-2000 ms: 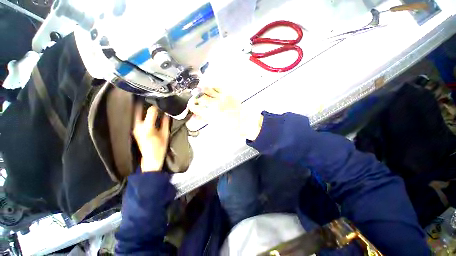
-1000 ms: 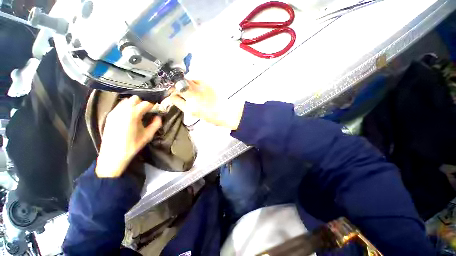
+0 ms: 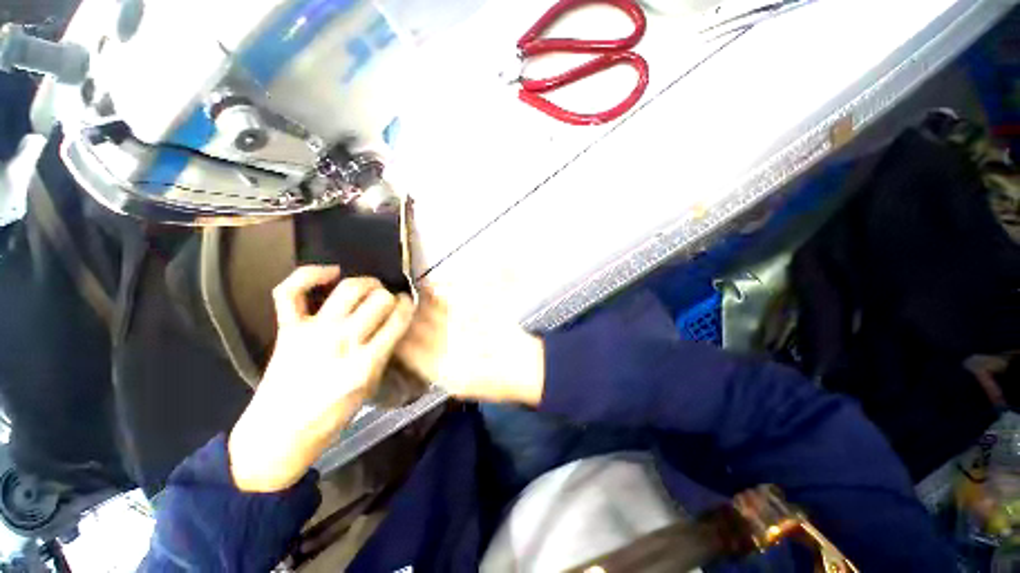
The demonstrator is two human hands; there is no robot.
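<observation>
The black garment with brown-olive lining lies left of and below the machine head. A black part of it with a narrow pale edge runs from beneath the presser foot toward me. My left hand has its fingers curled on this cloth near the table's front edge. My right hand is beside it, touching it, with fingertips on the cloth at the pale edge. Some fingertips are hidden behind the left hand and the cloth.
The sewing machine head fills the upper left. Red-handled scissors lie on the white table, right of the needle. Thin dark metal tips lie at the top. Dark cloth hangs at the right, beyond the table edge. A blue crate is below.
Both hands have moved from the presser foot toward the table's front edge, and the black part with the pale edge now stretches out straight. The view has shifted, so machine and scissors sit further up and left.
</observation>
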